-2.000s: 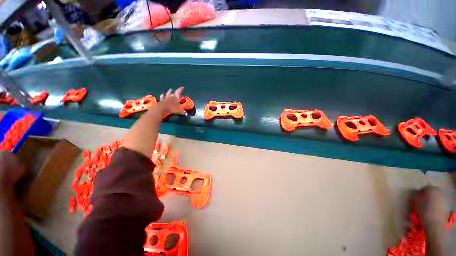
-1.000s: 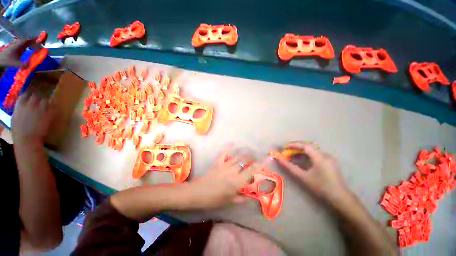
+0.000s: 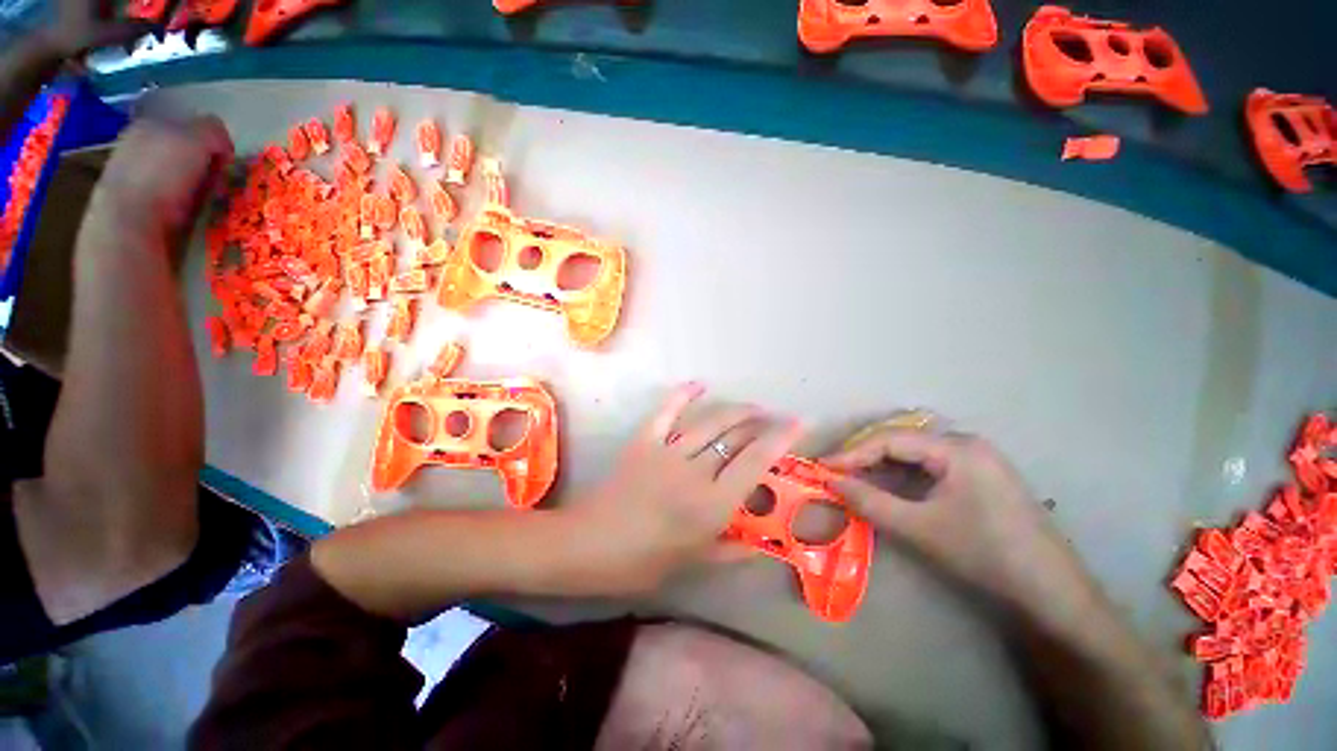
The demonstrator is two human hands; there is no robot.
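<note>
An orange controller shell (image 3: 830,543) lies on the bench in front of me. My left hand (image 3: 689,477), with a ring on one finger, covers and holds its left part. My right hand (image 3: 938,492) is at its upper right edge, thumb and fingers pinched together. A blurred yellow-handled tool (image 3: 890,429) shows along the right fingers. Whether a small part sits between the fingertips is hidden. Two more shells lie at left, one upper (image 3: 537,273) and one lower (image 3: 466,437).
Small orange clips (image 3: 315,250) are piled at left and orange inserts (image 3: 1268,580) at right. A co-worker's arm (image 3: 132,338) reaches over the left side. The dark green conveyor (image 3: 704,33) carries shells along the far side, with a small orange piece (image 3: 1089,147) on its near edge.
Since the reach over the conveyor, both my hands have come together at a shell on the bench. In the last second the view shifted and the co-worker's hand moved to the left pile.
</note>
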